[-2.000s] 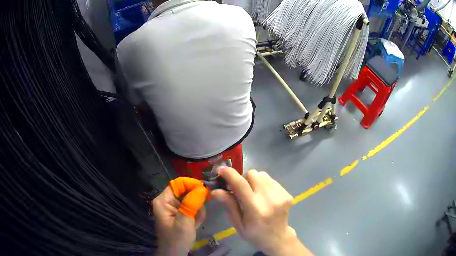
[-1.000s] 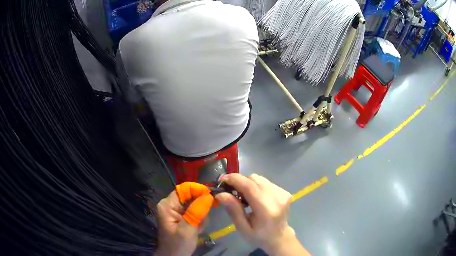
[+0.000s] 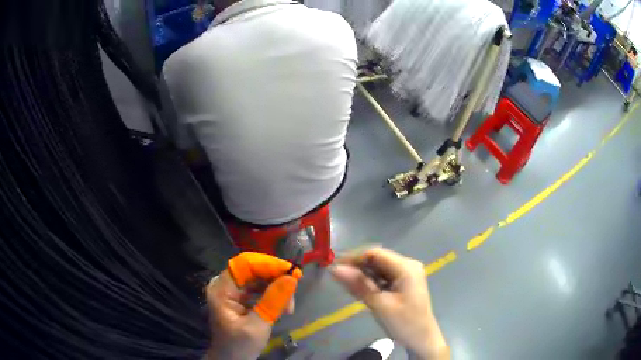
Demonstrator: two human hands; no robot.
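Note:
My left hand (image 3: 249, 302), with orange finger cots (image 3: 275, 297) on thumb and finger, pinches the end of a black cable (image 3: 294, 269) at the lower middle. My right hand (image 3: 386, 288) is just right of it, apart from it and blurred, with thumb and forefinger close together. Something thin and pale may lie along its fingertips, too blurred to name. Black cables (image 3: 63, 211) hang in a dense curtain along the left side.
A person in a white shirt (image 3: 270, 119) sits on a red stool (image 3: 320, 235) just ahead. White cables (image 3: 436, 56) hang on a cream rack (image 3: 478, 91). Behind stands another red stool (image 3: 513, 137) with a blue item (image 3: 538, 84). A yellow line (image 3: 541, 200) crosses the floor.
My right hand has moved right, away from my left fingertips, where both hands met before. The dark thing between them is no longer seen at my right fingers. A shoe now shows at the bottom.

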